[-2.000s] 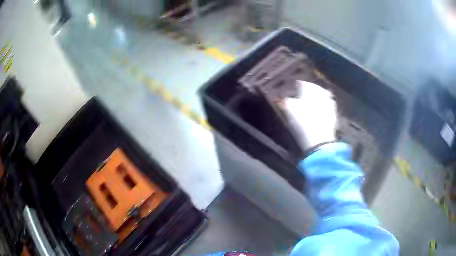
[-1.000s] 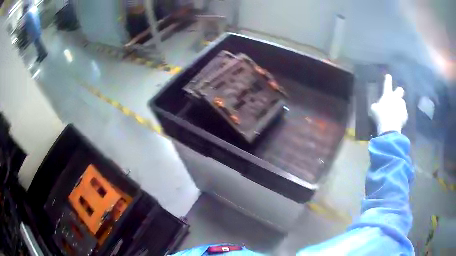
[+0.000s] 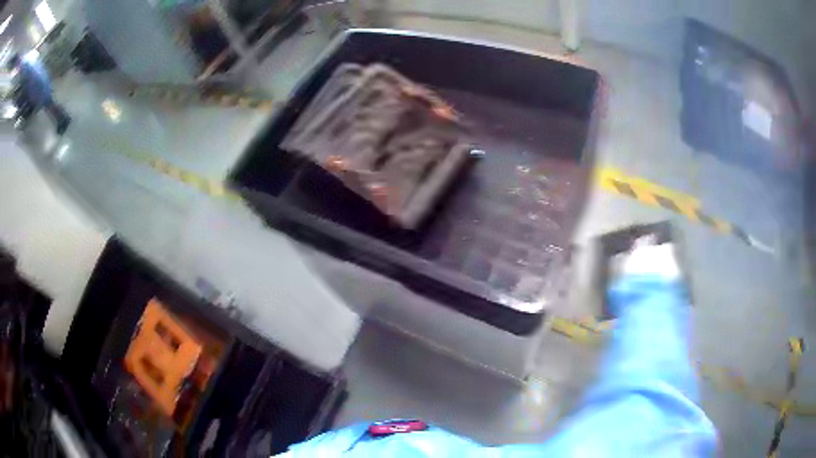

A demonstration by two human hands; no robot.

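My right hand [image 3: 650,261], white-gloved and blurred, is at the right, outside the large bin. It holds a dark flat frame [image 3: 614,245], whose edges show around the glove. The fingertips are unclear. My left hand is not in view. The large black bin [image 3: 403,266] stands in the middle, with several grey-brown carriers [image 3: 394,134] with orange clips stacked tilted in its left part. At the lower left, a black tote [image 3: 106,284] holds an orange plate [image 3: 164,354] with dark slots.
A dark blue bin [image 3: 707,107] with a white label stands at the upper right. Yellow-black tape [image 3: 662,199] marks the floor. A pale surface edge [image 3: 54,210] runs along the left. A person [image 3: 38,94] in blue is far off at the upper left.
My right hand was over the carriers in the large bin, then moved out past its right side and downward with the dark frame. The view has shifted, and the bin sits further left.
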